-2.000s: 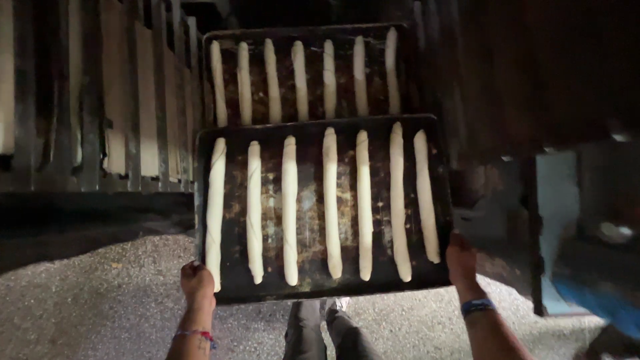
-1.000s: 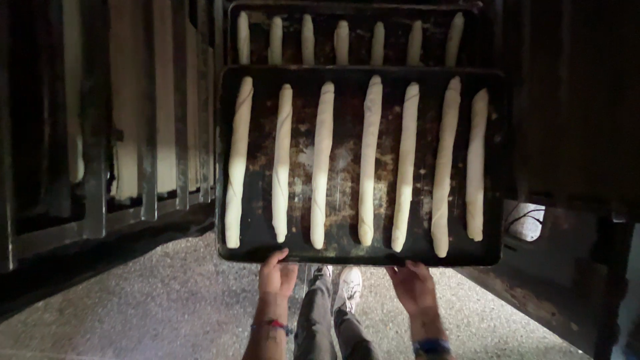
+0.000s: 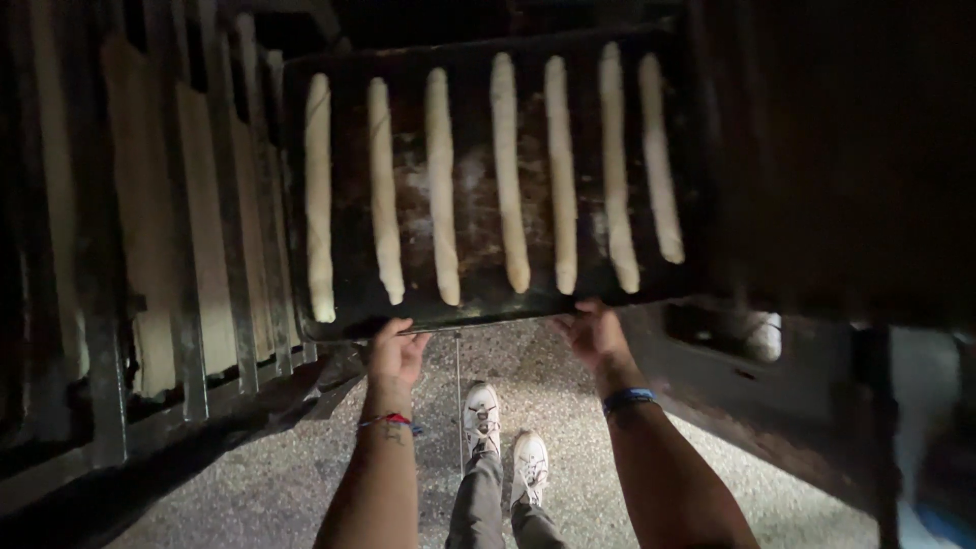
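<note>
A dark, worn metal baking tray (image 3: 473, 179) lies across the upper middle of the head view. Several long, thin dough sticks (image 3: 441, 187) rest on it side by side, spaced apart. My left hand (image 3: 398, 351) grips the near edge left of its middle, fingertips at the rim. Right of the middle, my right hand (image 3: 595, 335) is at the same edge, its fingers against the rim; how firmly it holds is hard to tell. The tray's far edge lies in shadow.
On the left stands a rack with metal bars (image 3: 191, 305) and pale boards (image 3: 210, 252) behind them. A dark metal panel with an opening (image 3: 724, 332) is at the lower right. Speckled floor (image 3: 290, 480) and my white shoes (image 3: 482, 419) show below.
My hands have come from the tray's near corners to nearer its middle. A second tray of dough sticks, seen beyond this one earlier, is no longer visible.
</note>
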